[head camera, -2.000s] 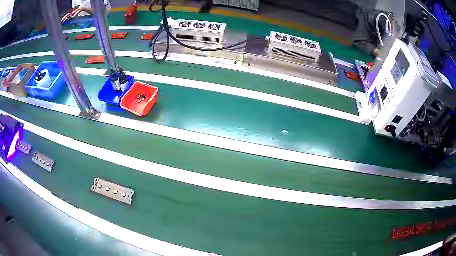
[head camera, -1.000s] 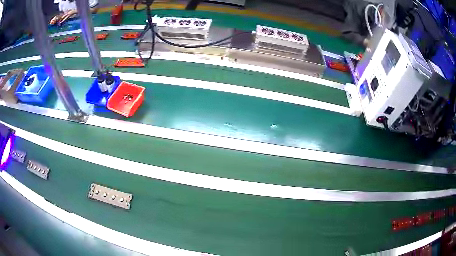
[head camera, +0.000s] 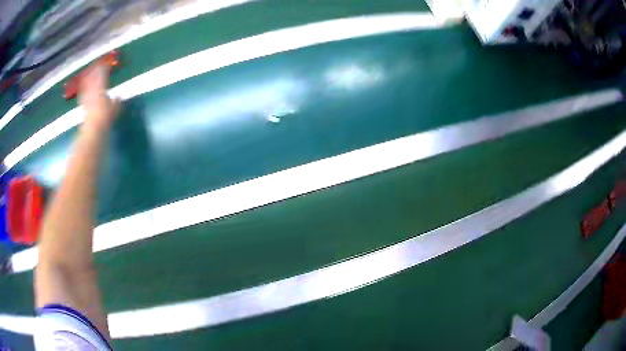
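My left arm reaches up from the bottom left corner across the lanes. My left hand (head camera: 96, 92) is blurred. Its fingers close over the middle of a red fixture (head camera: 71, 86) on the far green lane, and the fixture's two ends show on either side of the hand. The fingertips are not clear. My right hand is not in view. Another red fixture (head camera: 597, 218) lies on the near lane at the right.
A red bin (head camera: 26, 209) and part of a blue bin (head camera: 8, 209) are at the left edge. White guide rails (head camera: 357, 271) cross the green belt. A white machine (head camera: 504, 17) stands at the top right. Red bars (head camera: 615, 288) are at the right edge. A small pale object (head camera: 530, 334) is at the bottom right.
The view has swung right and closer. My left arm has come in, and its hand is now at the red fixture on the far lane. The grey fixtures have left the view.
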